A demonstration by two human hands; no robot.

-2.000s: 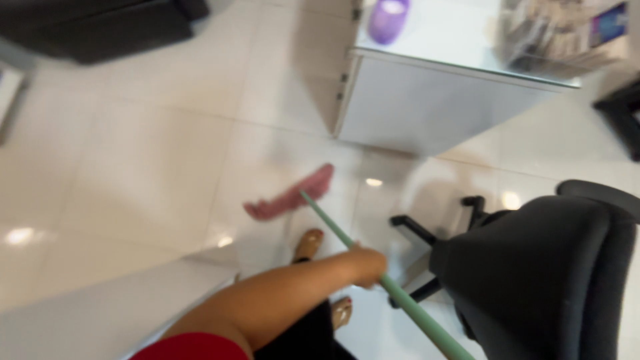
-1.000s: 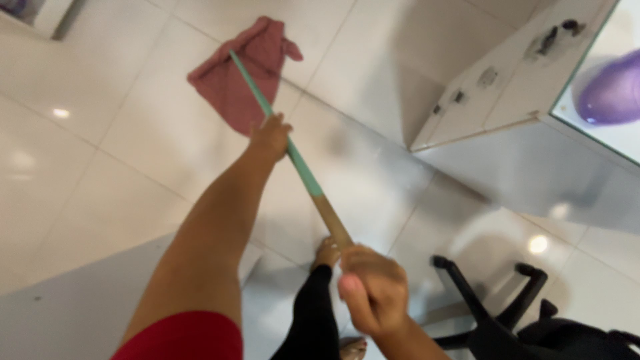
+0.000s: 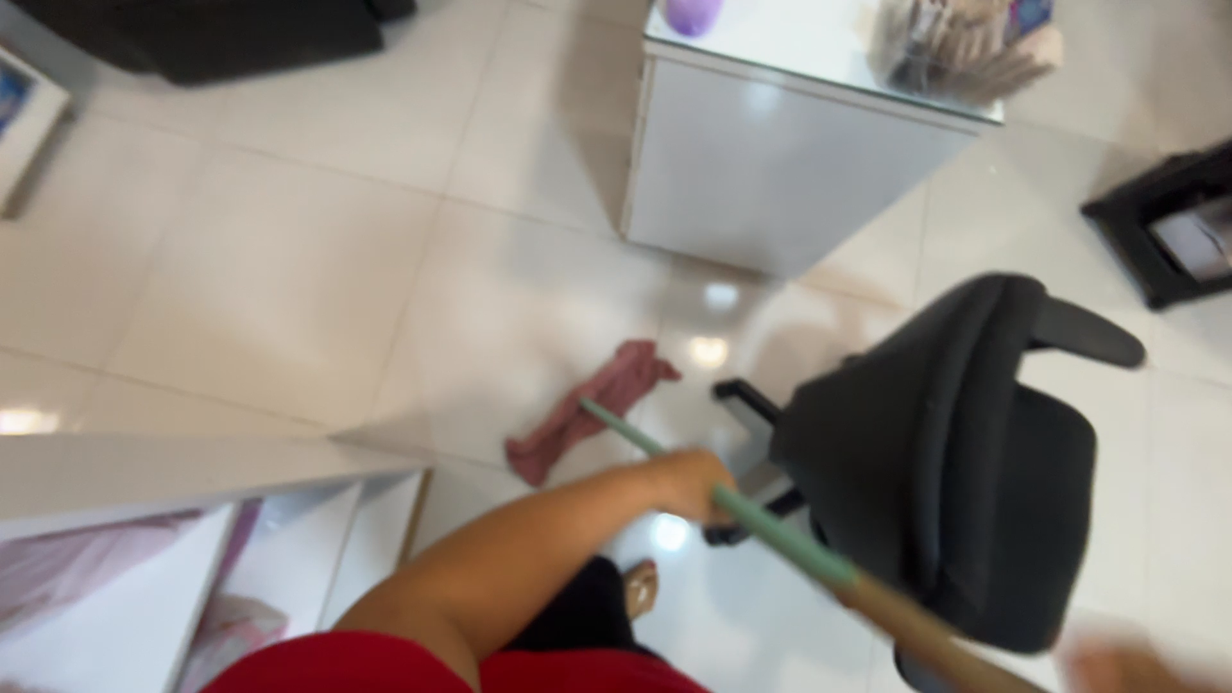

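A long pole (image 3: 784, 539), green with a bare brown upper part, slants from the floor to the lower right. At its far end a dusty-pink cloth (image 3: 587, 409) lies bunched over the tiles. My left hand (image 3: 688, 484) is closed around the green part of the pole. Blurred at the lower right edge, my right hand (image 3: 1121, 664) is beside the pole's upper end; whether it touches the pole or how its fingers are held does not show.
A black office chair (image 3: 924, 433) on a wheeled base stands right of the cloth. Beyond is a white cabinet (image 3: 770, 154) with a glass top. Open white shelves (image 3: 289, 568) holding bagged items are at lower left. A black stand (image 3: 1155, 221) is at right, a black piece of furniture (image 3: 260, 34) at upper left.
The cloth, spread wide one second ago, now lies in a narrow bunch. My right hand, earlier around the brown part of the pole, is now at the frame's edge. The view has shifted strongly.
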